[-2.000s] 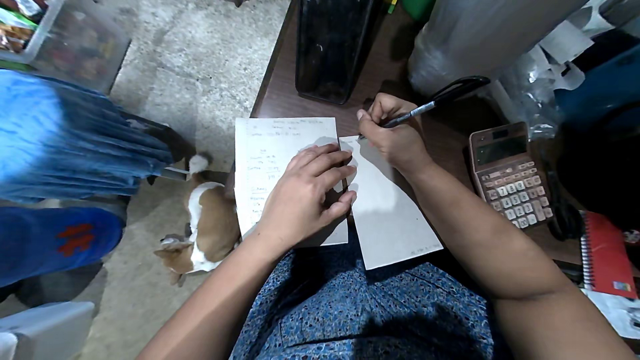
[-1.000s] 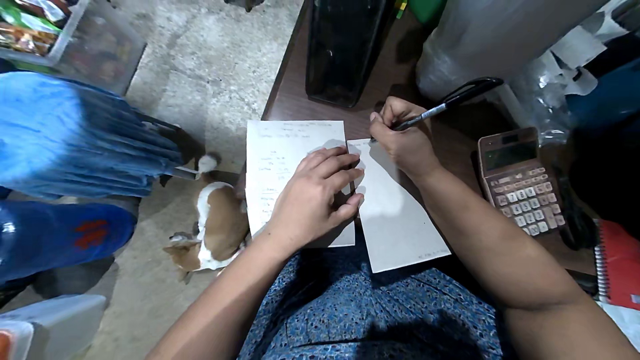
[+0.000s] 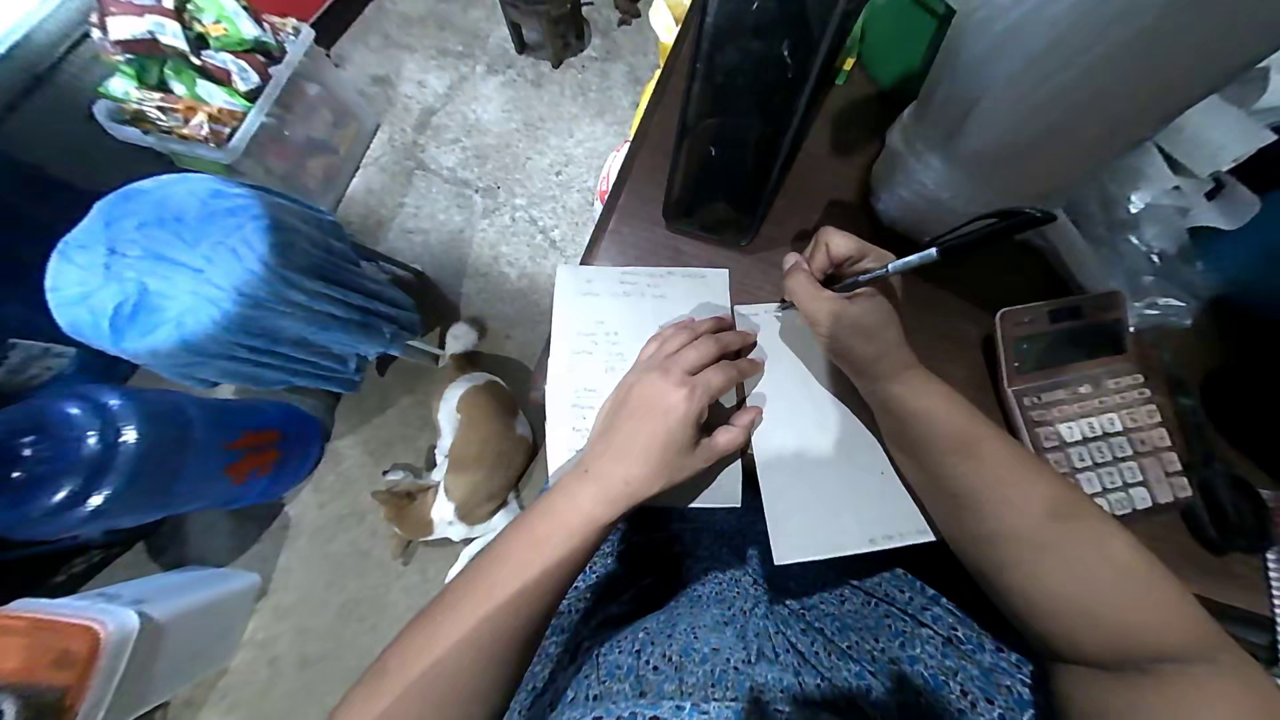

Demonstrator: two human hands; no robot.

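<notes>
My right hand (image 3: 850, 295) grips a black-and-silver pen (image 3: 905, 263), its tip at the top left of a mostly blank white sheet (image 3: 830, 470). Faint marks show beside the tip. My left hand (image 3: 690, 400) lies flat with fingers spread, across the handwritten sheet (image 3: 640, 300) on the left, its fingertips on the near edge of the blank sheet. Both papers lie side by side at the edge of a dark brown table (image 3: 640, 215), their lower ends reaching over my lap. A brown calculator (image 3: 1095, 400) lies to the right of my right forearm.
A black container (image 3: 750, 120) and a plastic-wrapped roll (image 3: 1060, 90) stand at the table's back. On the floor to the left, a brown-and-white dog (image 3: 485, 450) lies near a blue-covered stool (image 3: 230, 280), a blue water container (image 3: 150, 455) and a bin of snack packets (image 3: 270, 110).
Both hands keep nearly the same place on the papers, with the pen still held in my right hand. Nothing has been taken up or let go.
</notes>
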